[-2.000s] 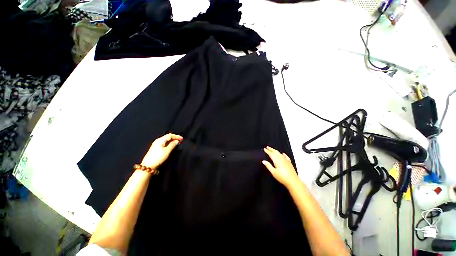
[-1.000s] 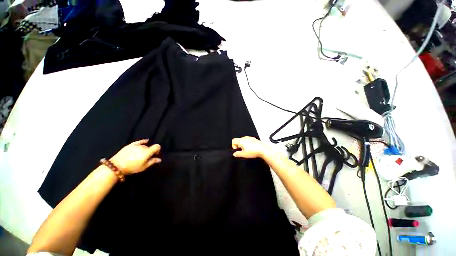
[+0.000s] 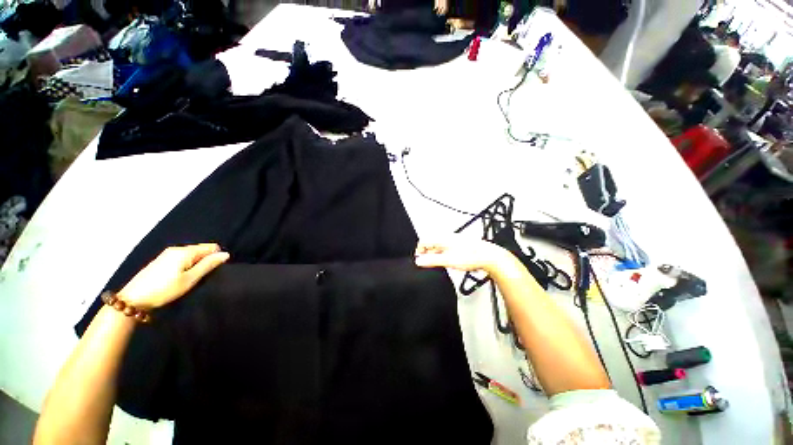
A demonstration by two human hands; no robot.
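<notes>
A black skirt (image 3: 287,356) hangs or lies nearest me, its waistband (image 3: 365,268) running straight across between my hands, with a tiny pale glint near its middle. My left hand (image 3: 178,271) grips the left end of the waistband; a brown bead bracelet is on the wrist. My right hand (image 3: 456,257) grips the right end. A second black skirt (image 3: 335,191) lies spread on the white table behind it, its narrow end pointing away; its lower part is hidden by the held skirt.
Black hangers (image 3: 500,226) lie right of the skirts, beside a black hair dryer (image 3: 563,233) with its cord. Snips (image 3: 497,388), thread cones (image 3: 689,356) and a blue can (image 3: 691,401) are at right. Dark garments (image 3: 226,117) lie at far left; another dark cloth (image 3: 396,39) lies at the far edge.
My hands have moved further apart, stretching the waistband wider, with the near skirt's top edge brought up straighter. The view has tilted up, showing more of the table's far end.
</notes>
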